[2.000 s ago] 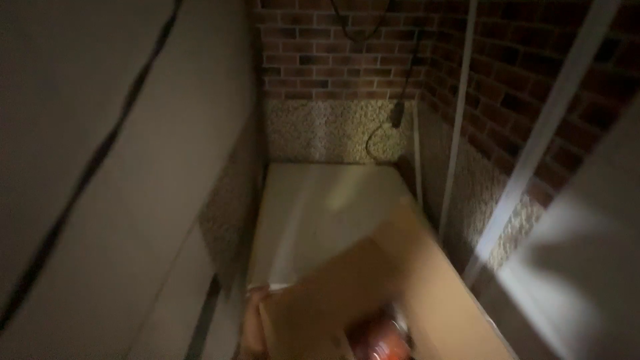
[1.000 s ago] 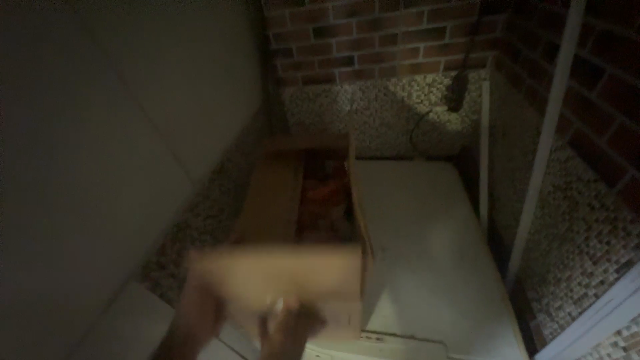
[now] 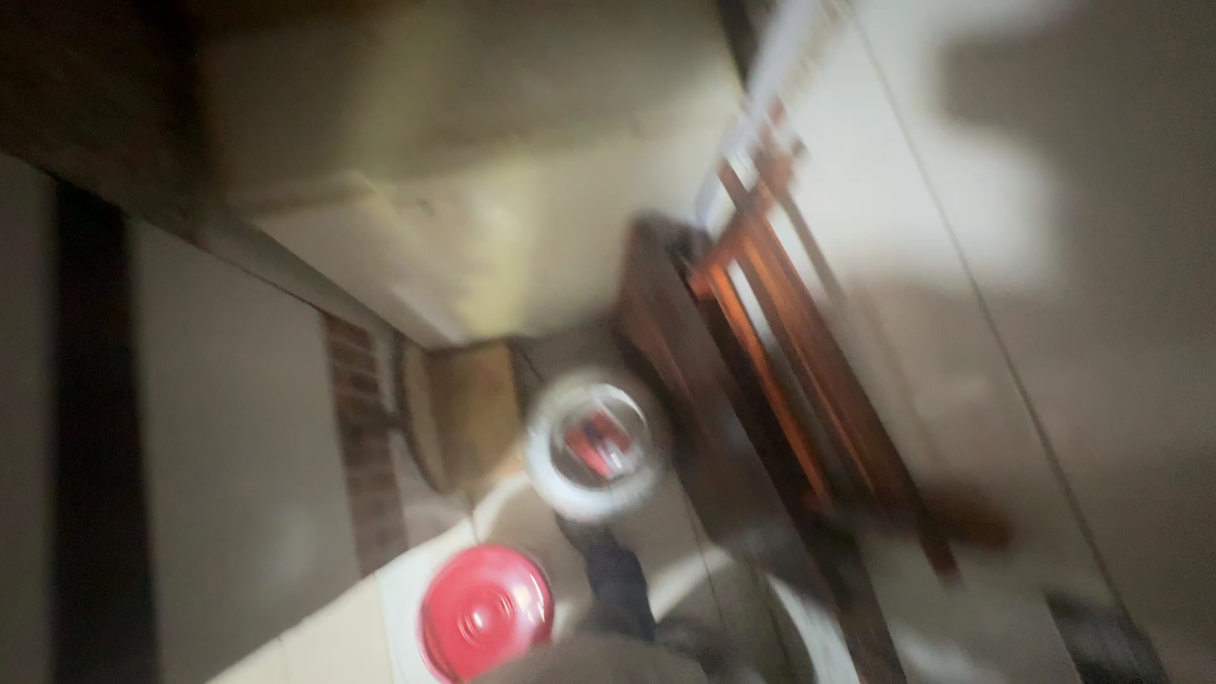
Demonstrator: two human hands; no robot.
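Observation:
Neither of my hands shows in the blurred head view. A round white container (image 3: 543, 475) with something red and clear inside it stands near the middle, low in the picture. Below it and to the left, a round red lid or basin (image 3: 486, 613) lies on the pale floor. A dark shape (image 3: 613, 575), perhaps my leg or foot, reaches up close to the white container. What my hands hold or touch cannot be seen.
A reddish-brown wooden frame with slats (image 3: 798, 351) leans or stands at the right against a pale wall (image 3: 1073, 332). A tan cardboard-like panel (image 3: 480, 389) is left of the white container. Tiled floor (image 3: 332, 627) spans the lower left.
The view has swung far away from the white surface and brick wall. The open cardboard box that my hands touched a second ago is no longer seen there, and both hands have left the view.

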